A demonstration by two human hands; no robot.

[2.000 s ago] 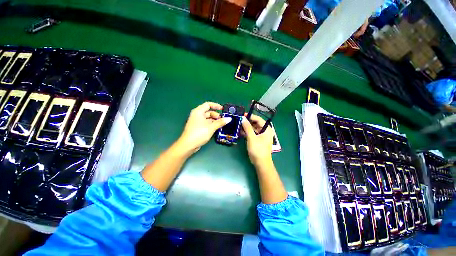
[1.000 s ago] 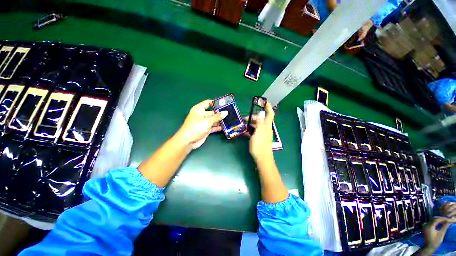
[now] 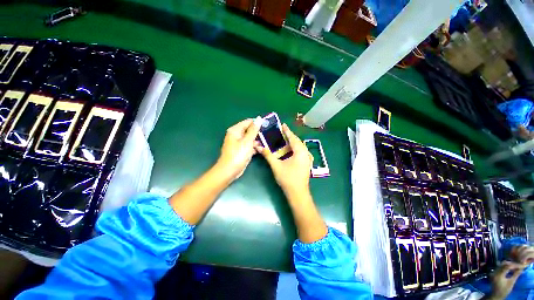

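A small phone unit (image 3: 273, 134) with a dark window and a pale round spot near its top end is held in front of me, slightly tilted. My left hand (image 3: 239, 144) grips its left edge. My right hand (image 3: 292, 159) holds its right side and lower end. The dark frame is not seen apart from the phone unit; whether it is fitted on cannot be told. A bezel (image 3: 317, 158) with a white and pink rim lies on the green bench (image 3: 234, 234), just right of my right hand.
The left blister tray (image 3: 44, 181) holds gold-rimmed pieces. The right blister tray (image 3: 436, 205) holds rows of phones, with a white liner (image 3: 370, 234) under it. A white post (image 3: 375, 64) stands ahead. A loose phone (image 3: 306, 84) lies beyond. Another person's hands (image 3: 509, 273) show at lower right.
The dark frame, earlier held apart in my right hand, is no longer seen apart. Both hands have come together on the phone unit. The loose phone beyond has shifted right.
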